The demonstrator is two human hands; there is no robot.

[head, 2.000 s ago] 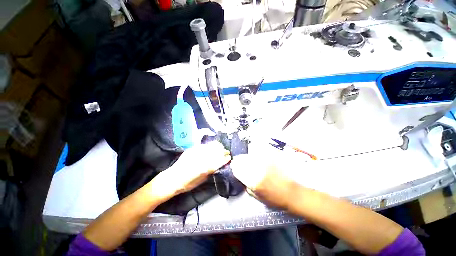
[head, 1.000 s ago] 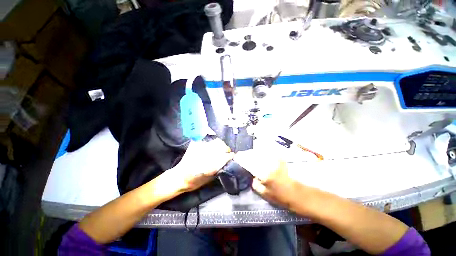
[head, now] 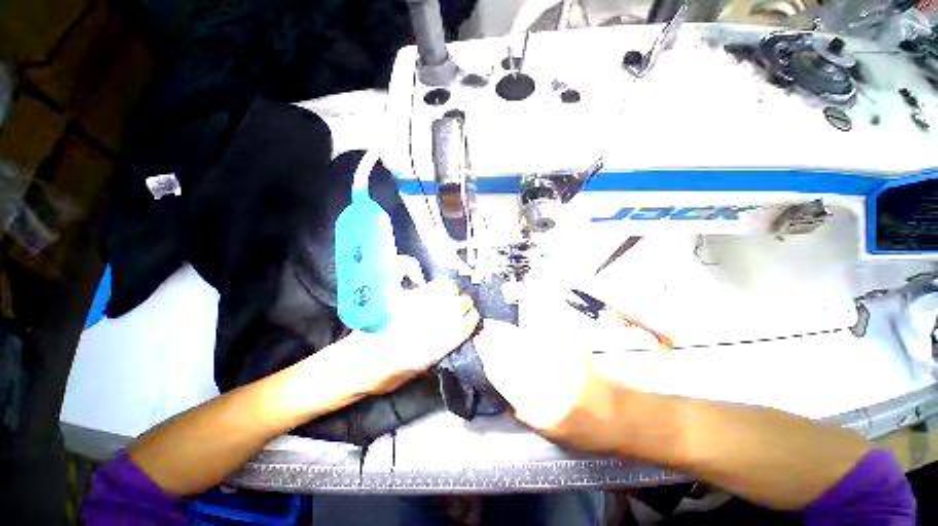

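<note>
A black garment (head: 278,257) lies bunched on the table left of the needle, with a folded dark band (head: 468,382) running between my hands up to the presser foot (head: 506,269). My left hand (head: 422,327) presses the cloth just in front of the foot, fingertips on the band. My right hand (head: 540,378) holds the band's right side, its fingers close to my left fingertips. Both hands are overexposed and finger detail is faint. The band's near end hangs in a small open fold below the hands. The needle tip cannot be made out.
The white sewing machine head (head: 658,134) spans the back and right. A light-blue lamp (head: 362,265) stands beside my left hand. Snips with orange handles (head: 640,327) lie right of the needle. A ruler strip (head: 411,475) edges the table front. More black cloth lies at back left.
The view has moved closer and shifted over the machine. My hands remain at the band in front of the foot; my right hand has turned slightly, with its fingertips less visible.
</note>
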